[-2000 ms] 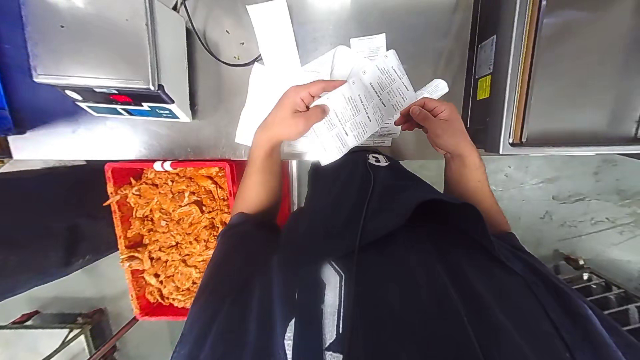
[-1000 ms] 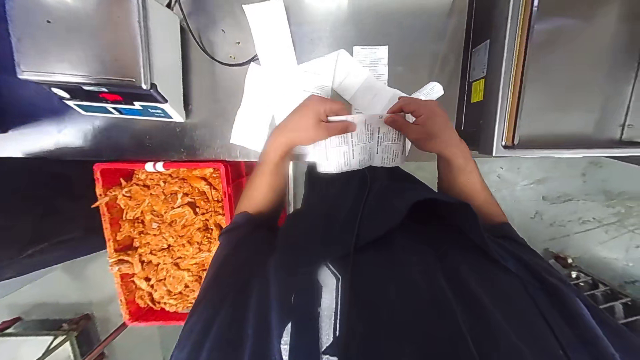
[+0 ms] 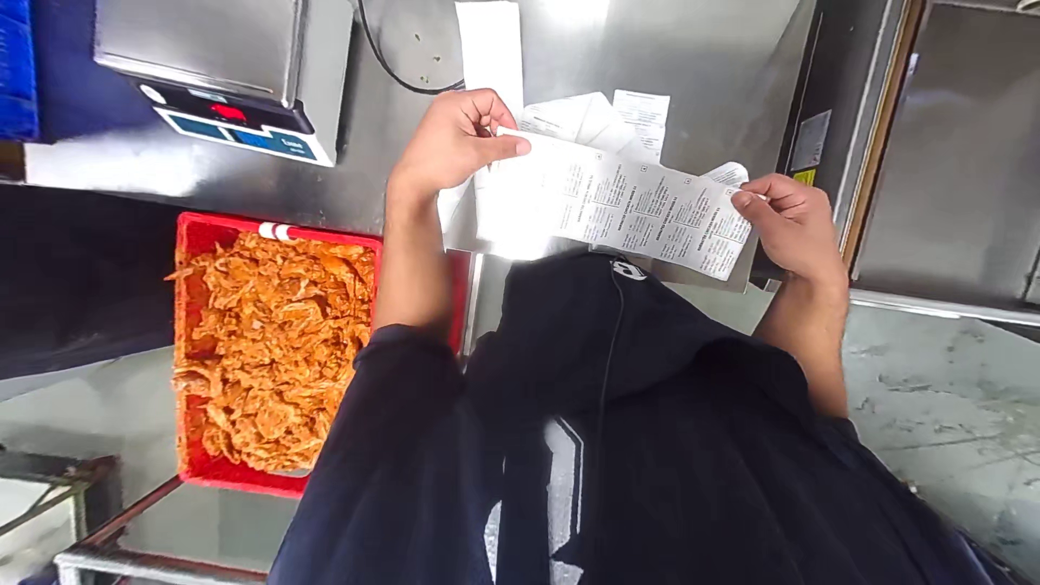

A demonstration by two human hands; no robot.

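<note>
A long strip of white printed labels is stretched out between my two hands, over the front edge of the steel counter. My left hand pinches its left end between thumb and fingers. At the right end, my right hand grips the strip's upper corner. Behind the strip, more printed paper lies folded on the counter, and a blank-looking white strip extends toward the back. The held strip partly hides these papers.
A digital scale with a steel platform stands at the back left, near a black cable. Below the counter's edge at left is a red crate of orange-coated meat pieces. A steel appliance stands at right.
My hands, close together on the paper a second ago, have moved apart. The bunched paper between them is now a stretched strip.
</note>
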